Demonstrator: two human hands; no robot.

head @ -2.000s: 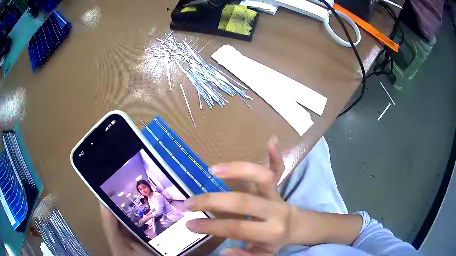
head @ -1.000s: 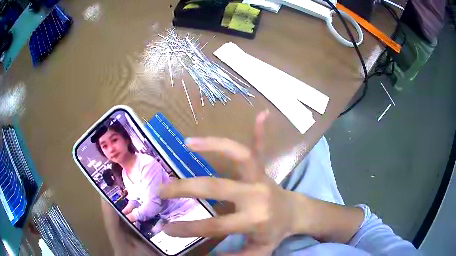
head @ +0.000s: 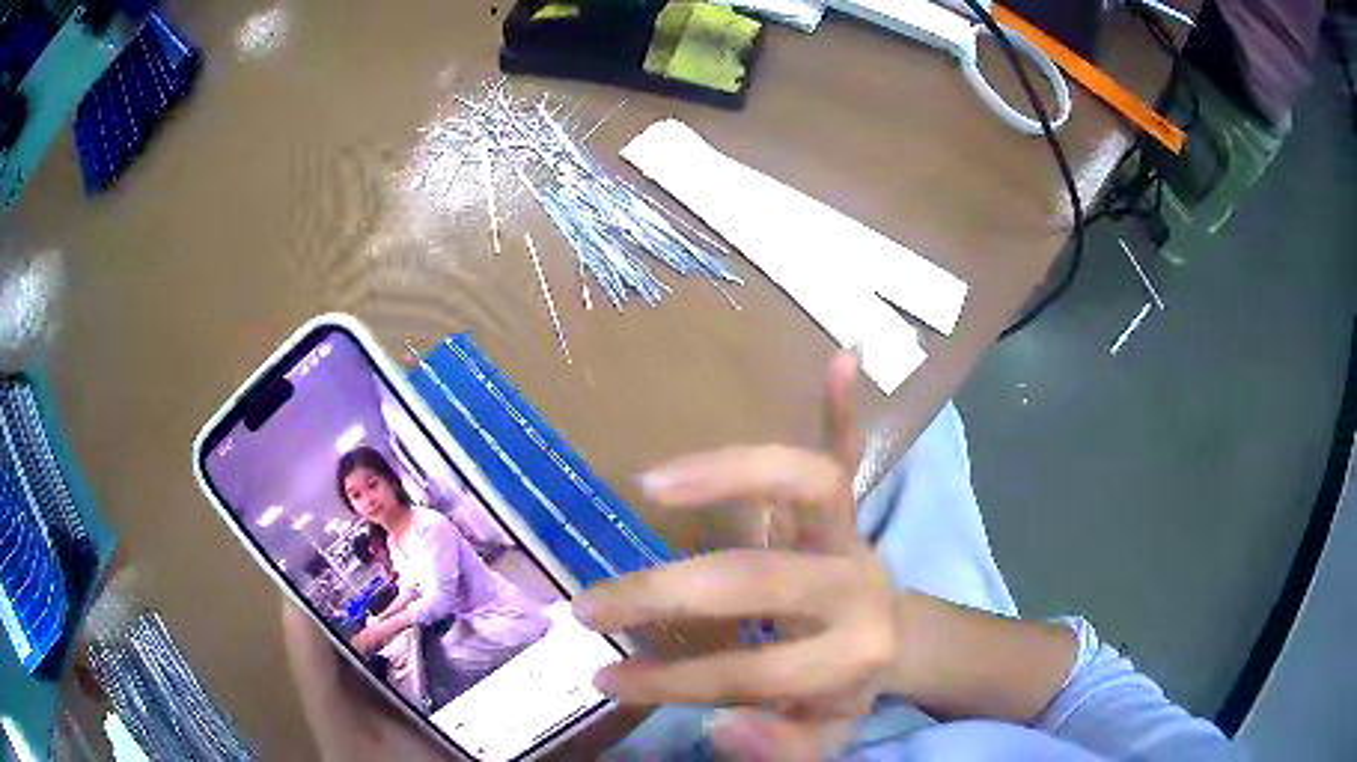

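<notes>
A smartphone (head: 409,558) with a white-edged case and a lit screen showing a picture of a person lies tilted at the lower left. My left hand (head: 331,692) holds it from below; most of this hand is hidden behind the phone. My right hand (head: 774,596) is at the phone's lower right edge with its fingers spread and holds nothing. Whether a fingertip touches the screen I cannot tell. A blue solar cell (head: 521,462) with pale lines lies on the table, partly hidden by the phone and my right hand.
Silver ribbon offcuts (head: 588,209) lie mid-table beside white strips (head: 804,246). A black tray with a yellow sponge (head: 700,45) is behind. Blue cells (head: 134,101) and bundled ribbon (head: 164,692) are at left. A black cable (head: 1064,164) and orange strip (head: 1094,78) are at right.
The picture on the screen went from small to enlarged and is now smaller again. My right hand's fingers moved across the screen and back to its right edge.
</notes>
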